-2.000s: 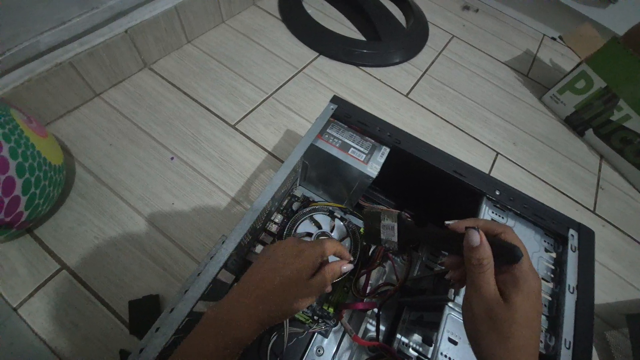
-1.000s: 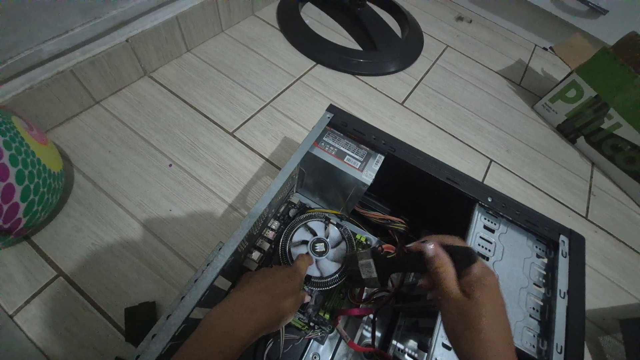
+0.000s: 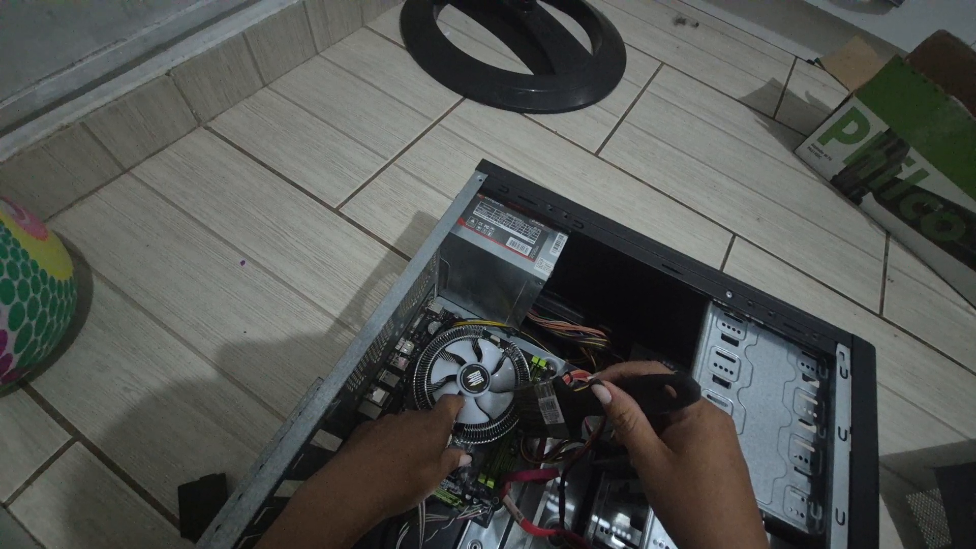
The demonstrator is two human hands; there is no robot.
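An open desktop computer case (image 3: 671, 267) lies on its side. My left hand (image 3: 404, 457) touches the white blades of the round CPU cooler fan (image 3: 473, 381) with a fingertip, its other fingers curled near the cooler's lower edge. A flat brush with a black handle (image 3: 671, 393) is in my right hand (image 3: 671, 442), pinched between thumb and fingers. The brush's head, with a label on it, points left at the fan's right rim; its bristle tips are hard to make out. Beyond the fan sits the power supply (image 3: 503, 244). Loose cables (image 3: 568, 332) run beside the motherboard.
Red cables (image 3: 526, 518) cross the case's lower part, near the metal drive cage (image 3: 762, 412). A black ring-shaped stand base (image 3: 526, 91) rests on the tiled floor beyond. A green and white cardboard box (image 3: 900, 152) stands at right, a colourful dotted object (image 3: 34, 297) at left.
My left hand has moved from over the fan to its lower left, uncovering the fan face. The brush remains in my right hand, beside the cooler.
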